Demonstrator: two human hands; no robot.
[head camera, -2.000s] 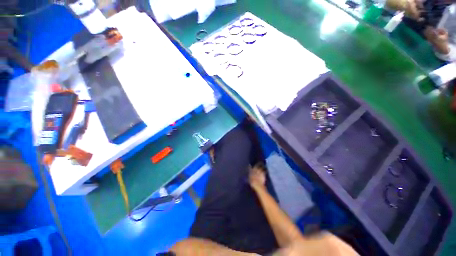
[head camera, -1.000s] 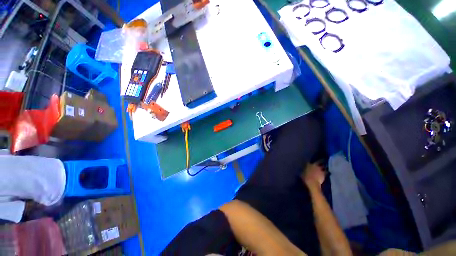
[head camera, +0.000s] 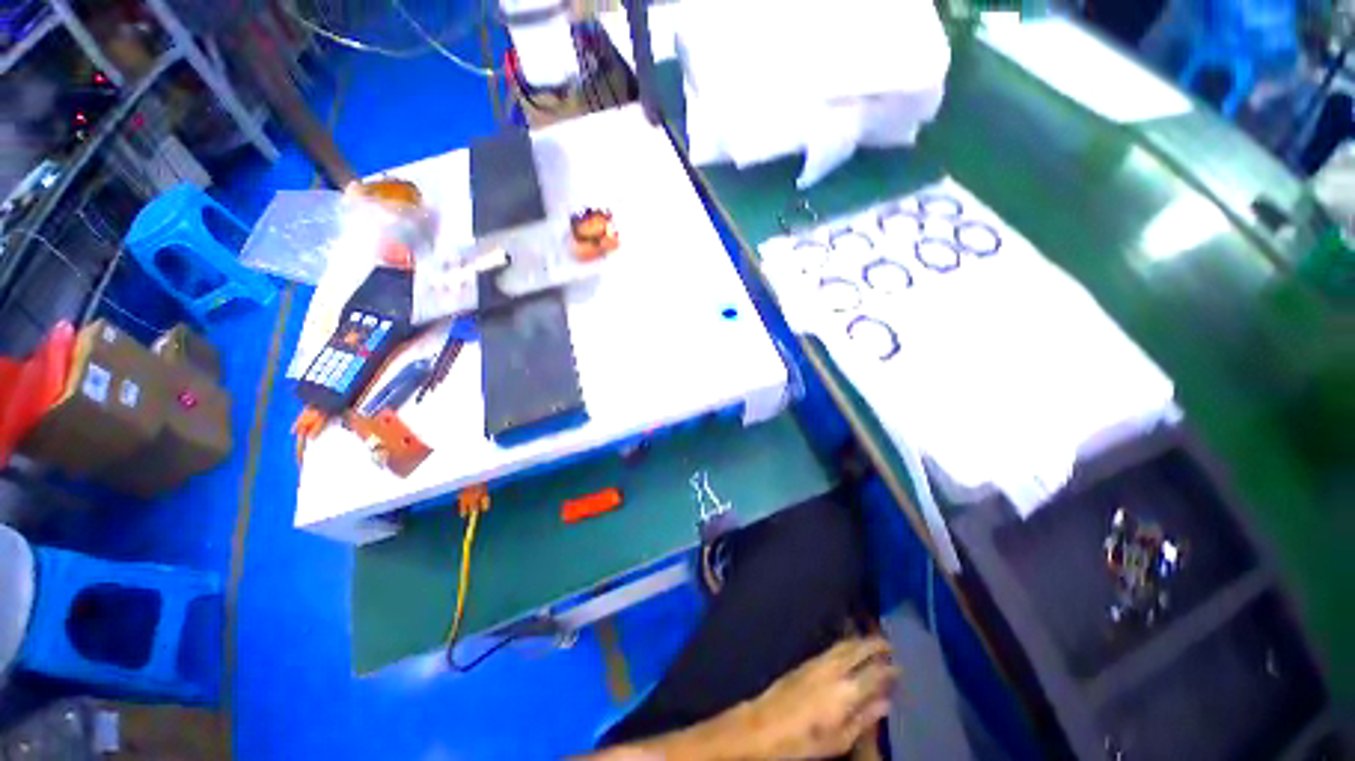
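Note:
My left hand (head camera: 832, 696) is low in the picture, over my dark-clothed leg, with its forearm coming from the bottom edge. The fingers are blurred and bent. My right hand is mostly hidden behind it; a strip of skin (head camera: 874, 739) shows below. I cannot tell whether either holds anything. On the white table (head camera: 676, 335), a copper-coloured jig (head camera: 595, 232) sits on the pale fixture plate (head camera: 543, 265), which crosses the black slide rail (head camera: 531, 357). Thin dark case rings (head camera: 887, 275) lie in rows on a white sheet (head camera: 1025, 372).
The dark grey compartment tray (head camera: 1025, 543) holds shiny small parts (head camera: 1141, 565). A handheld controller (head camera: 357, 345) lies on the white table's left side. An orange block (head camera: 592, 504) and a binder clip (head camera: 709, 503) are on the green lower shelf (head camera: 654, 520). Blue stools (head camera: 127, 572) and cartons stand left.
The view has shifted, bringing more of the ring sheet and bench back in. My left forearm has swung inward, and its hand now covers most of my right hand.

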